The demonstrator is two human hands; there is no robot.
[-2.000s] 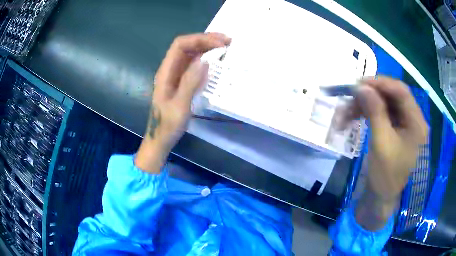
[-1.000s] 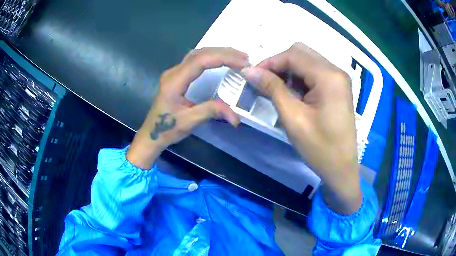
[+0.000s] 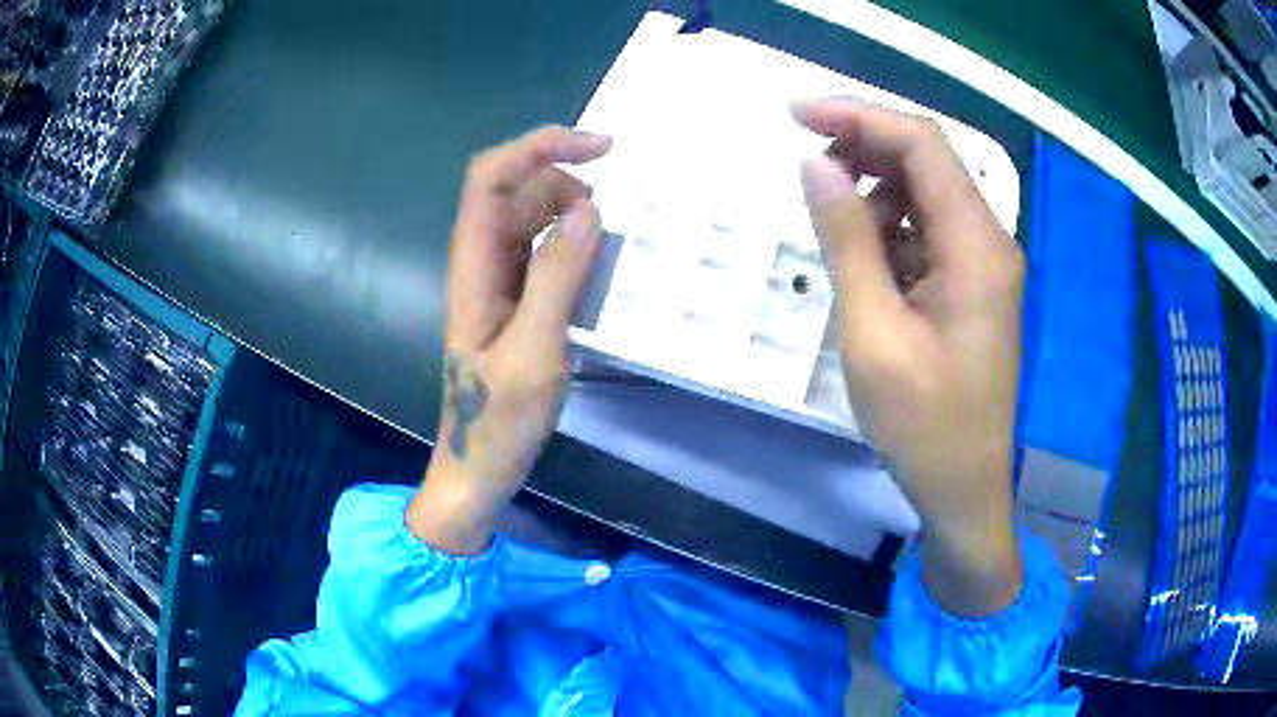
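Note:
The white appliance housing [image 3: 714, 287] lies underside up at the centre, with a small dark hole. A grey rectangular pad [image 3: 599, 280] is at its left end; part of another grey pad [image 3: 826, 381] shows at its right end, beside my right hand. My left hand [image 3: 511, 266] is at the housing's left end, fingers and thumb apart, with no part seen in it. My right hand [image 3: 917, 266] is over the right part, thumb and index finger apart, nothing seen between them. It hides much of the right end.
The white sheet [image 3: 742, 469] lies under the housing. Right are a wide blue film with grey pads [image 3: 1062, 483] and a blue film with rows of small grey pads [image 3: 1199, 448]. A teal crate [image 3: 196, 420] is lower left, a parts tray [image 3: 119, 119] upper left.
My hands, together over the housing a second ago, are now apart, the right one further right. The housing's underside now shows between them, with a grey pad at its left end.

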